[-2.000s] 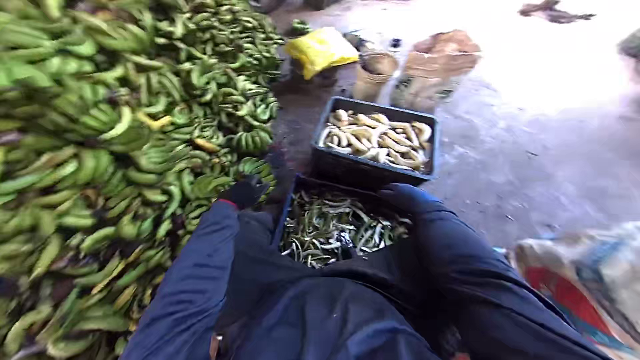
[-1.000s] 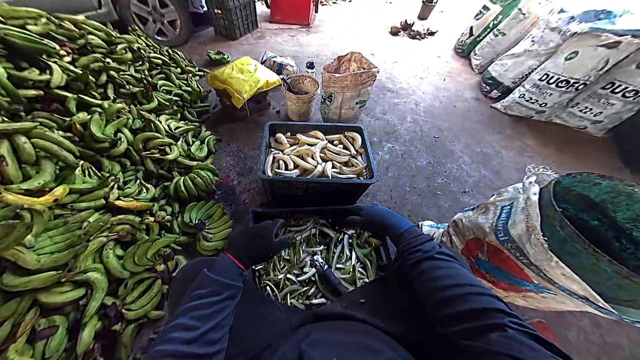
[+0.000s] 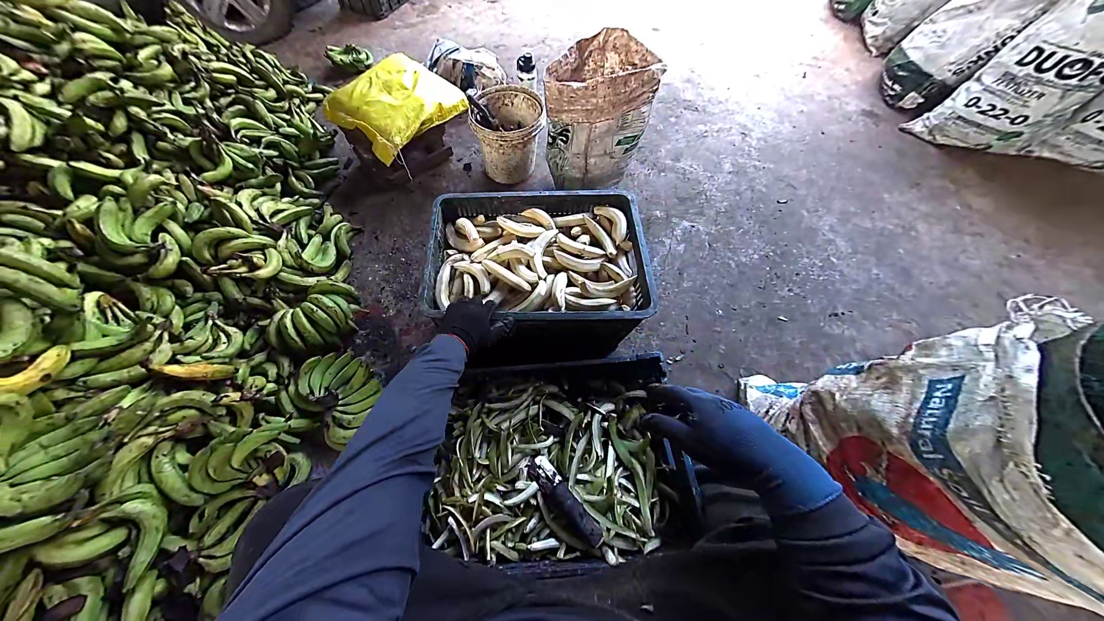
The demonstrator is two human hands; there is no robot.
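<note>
My left hand [image 3: 473, 325], in a black glove, lies on the near left rim of a dark plastic crate [image 3: 642, 259] full of peeled plantains [image 3: 535, 259]. Close to my body stands a second crate [image 3: 561, 368] with green plantain peels [image 3: 509, 474] inside. A dark-handled knife [image 3: 565, 504] with a whitish, smeared blade end lies on the peels. My right hand [image 3: 686, 423], in a blue glove, is at the right edge of the peel crate, fingers curled; whether it grips the rim is unclear.
Green plantains [image 3: 155, 259] are heaped on the left. Beyond the crates stand a yellow bag [image 3: 395, 103], a dirty bucket [image 3: 509, 134] and an open woven sack [image 3: 599, 112]. Another sack [image 3: 931, 440] lies at right, with filled sacks [image 3: 1000, 86] behind.
My left hand has moved forward from the left side of the peel crate to the rim of the plantain crate. My right hand remains by the peel crate. The view has shifted.
</note>
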